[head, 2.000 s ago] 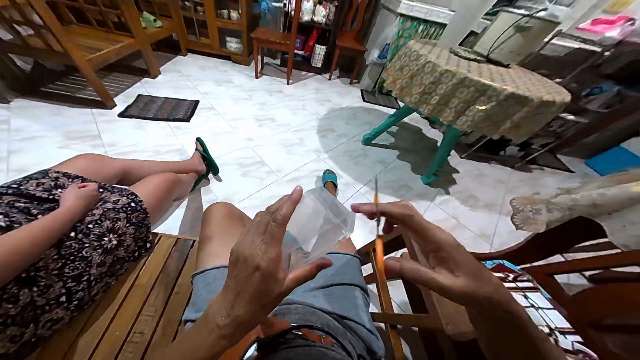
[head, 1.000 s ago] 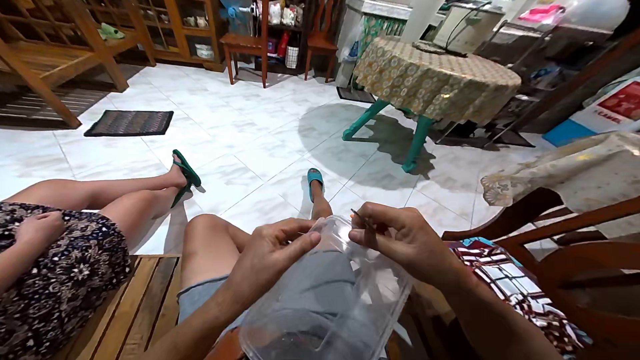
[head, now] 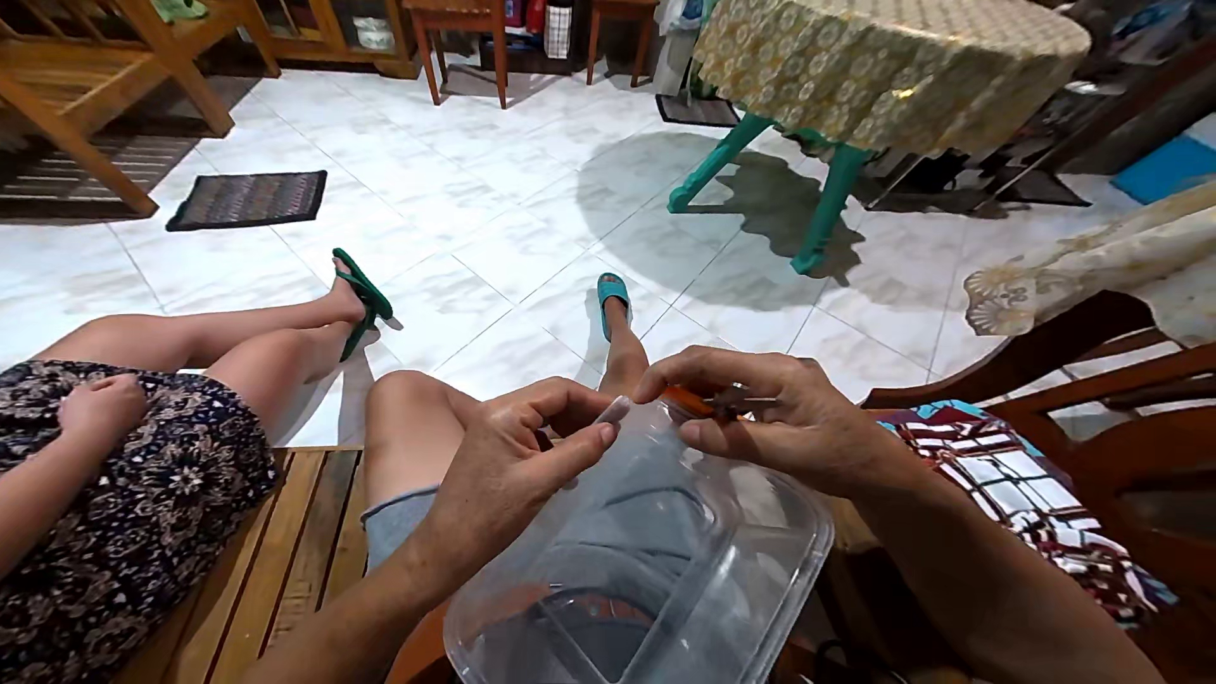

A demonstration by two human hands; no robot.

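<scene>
A clear plastic container lid or tray [head: 655, 570] with raised ribs lies tilted over my lap. My left hand [head: 532, 456] pinches a small whitish piece [head: 615, 410] between thumb and forefinger, above the plastic's far edge; what the piece is cannot be told. Close by on the right, my right hand [head: 769, 413] grips a small tool with an orange handle [head: 689, 401], its metal part pointing back into the palm. The tool's kind is not clear. Fingertips of both hands nearly meet at the far end of the clear plastic.
To the left a person in a floral garment [head: 161, 513] sits on the slatted wooden bench [head: 275, 551]. At right stand a wooden chair [head: 1064, 380] and a folded patterned cloth [head: 1016, 484]. Ahead are a table with green legs [head: 826, 209] and a dark floor mat [head: 249, 199].
The hands, wide apart two seconds ago, have come together over the clear plastic, which now lies lower on the lap. The orange tool, upright by the right hand then, is now gripped inside it.
</scene>
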